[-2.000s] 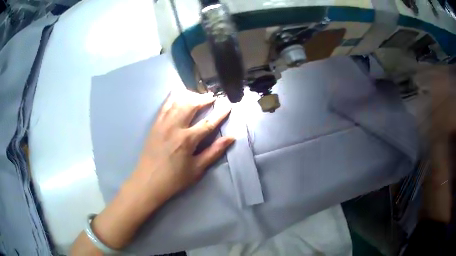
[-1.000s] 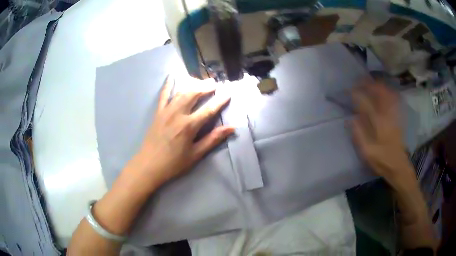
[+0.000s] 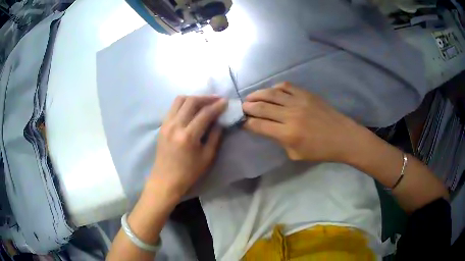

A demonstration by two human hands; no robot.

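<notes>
A large light grey garment panel (image 3: 137,97) lies over the white table and under the machine head. Its near edge hangs towards my clothing. A short pale strip (image 3: 233,113) lies on the panel between my hands, partly covered by fingers. My left hand (image 3: 186,137) pinches the strip's left side with thumb and fingers. My right hand (image 3: 301,122) pinches cloth at its right side, fingertips close to the left ones. A dark slit or fold line runs up from the strip. The needle area is bright, above and left of my hands.
The sewing machine head (image 3: 178,15) is at the top, with a tan knob (image 3: 219,23). Stacked grey panels (image 3: 23,137) lie at the left on the white table (image 3: 81,168). A layered pile (image 3: 443,137) is at the right. White and yellow clothing (image 3: 306,204) is below.
The panel has shifted towards me, away from the needle. My right hand has come in from the right to the strip. My left hand has moved down with its fingers drawn together.
</notes>
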